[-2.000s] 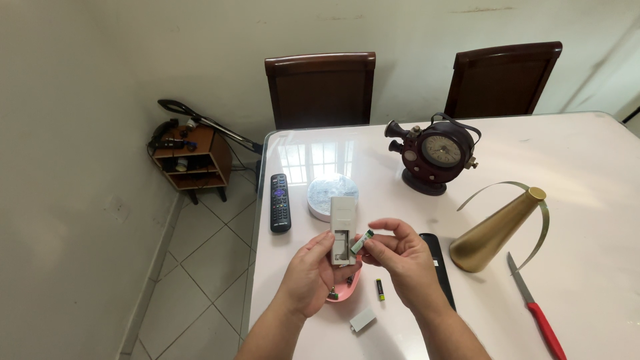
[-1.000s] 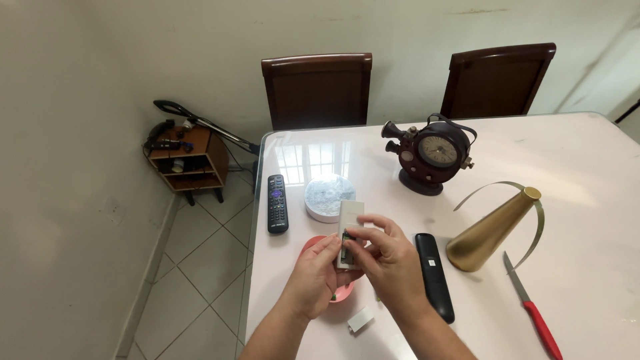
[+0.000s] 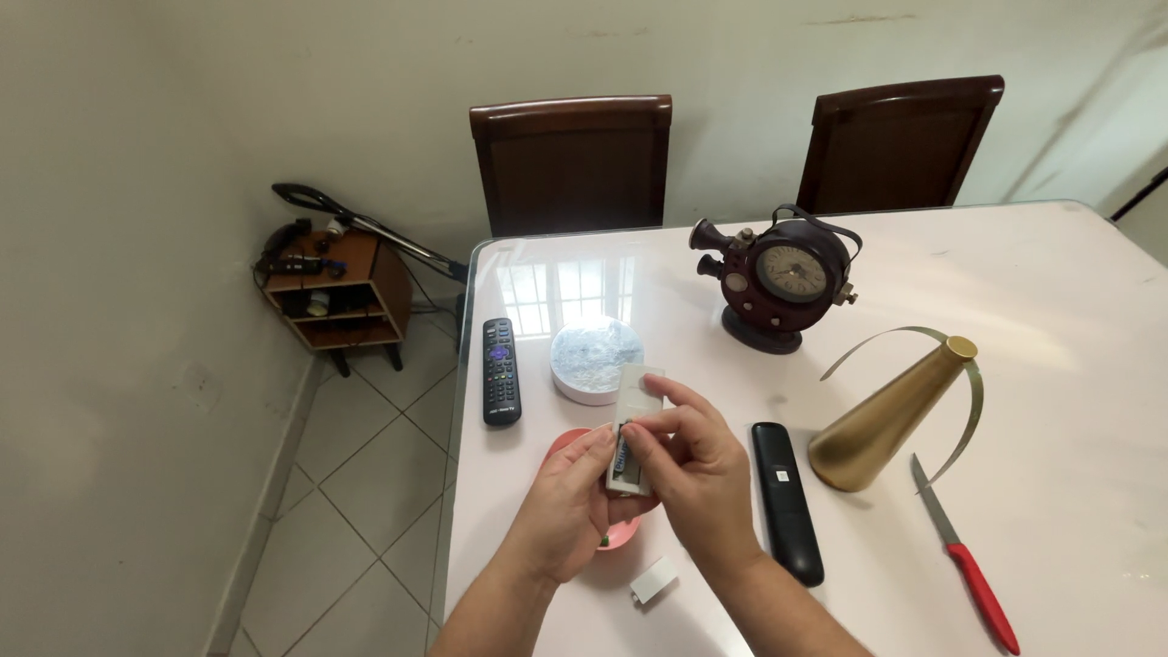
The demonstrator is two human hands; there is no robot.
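Note:
A white remote control (image 3: 641, 392) is held upright between both hands, its battery compartment facing me. My left hand (image 3: 568, 497) grips it by the lower left side. The thumb and forefinger of my right hand (image 3: 698, 465) press on a battery (image 3: 623, 453) lying in the compartment; the fingers partly cover it. Beneath the hands a pink dish (image 3: 622, 536) shows in part, with something small and green in it. The white battery cover (image 3: 654, 582) lies on the table just below the hands.
Around the hands on the white table (image 3: 1022, 283) are a black remote (image 3: 501, 372), a round white box (image 3: 598, 359), a face-down black remote (image 3: 787, 502), a dark camera-shaped clock (image 3: 789, 274), a gold cone-shaped vessel (image 3: 890, 415) and a red-handled knife (image 3: 981, 593). Two chairs (image 3: 573, 169) stand behind.
Two seconds ago my right hand held a battery beside the remote's compartment; now a battery lies inside under my fingers. The battery seen on the table then is out of sight.

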